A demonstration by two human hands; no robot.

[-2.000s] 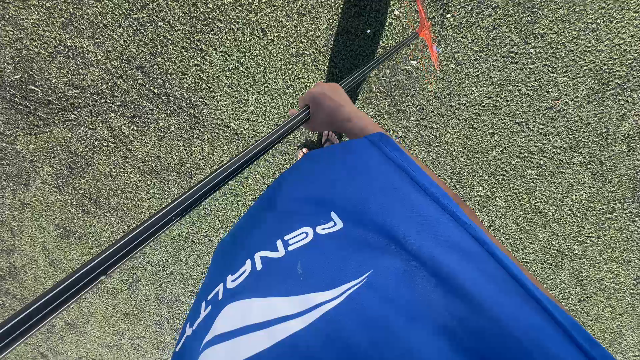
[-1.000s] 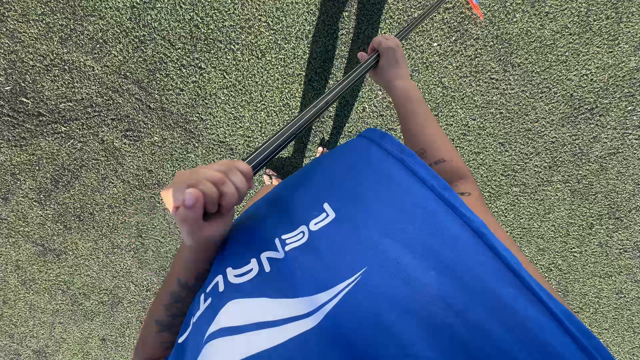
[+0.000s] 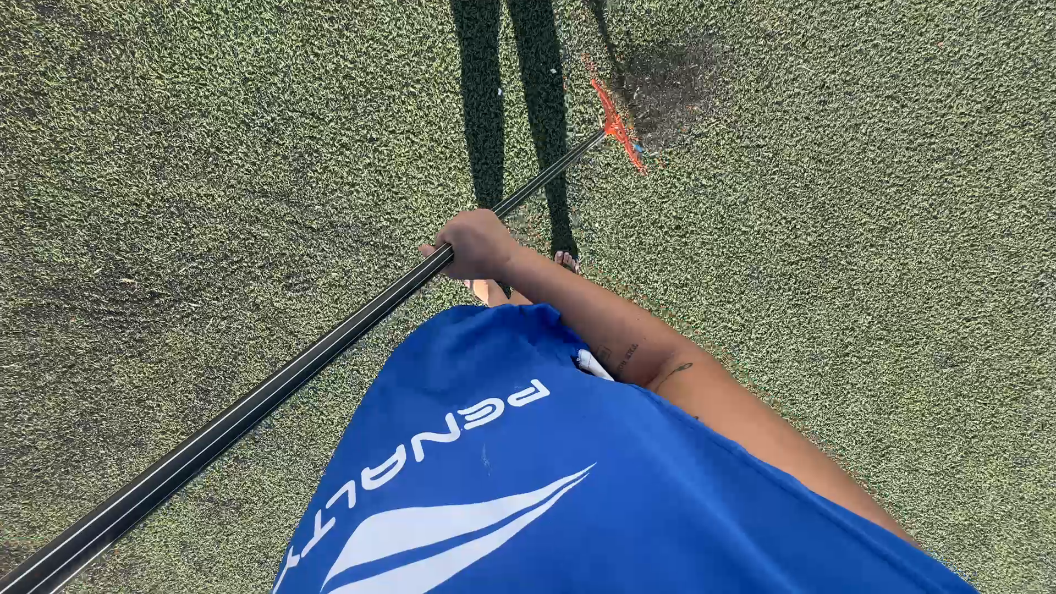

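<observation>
My right hand is closed around a black pole with pale stripes, below the centre of the head view's upper half. The pole runs from the lower left corner up to an orange rake-like head, which rests on the turf at the upper right of my hand. Dark loose material lies on the ground just beyond the orange head. My left hand is out of view.
Short green artificial turf surrounds me. My feet show just past the hem of my blue shirt. Long leg shadows stretch away from them.
One second ago both hands were on the pole; now only my right hand shows on it. That hand is nearer my body, and the orange head is more fully in view.
</observation>
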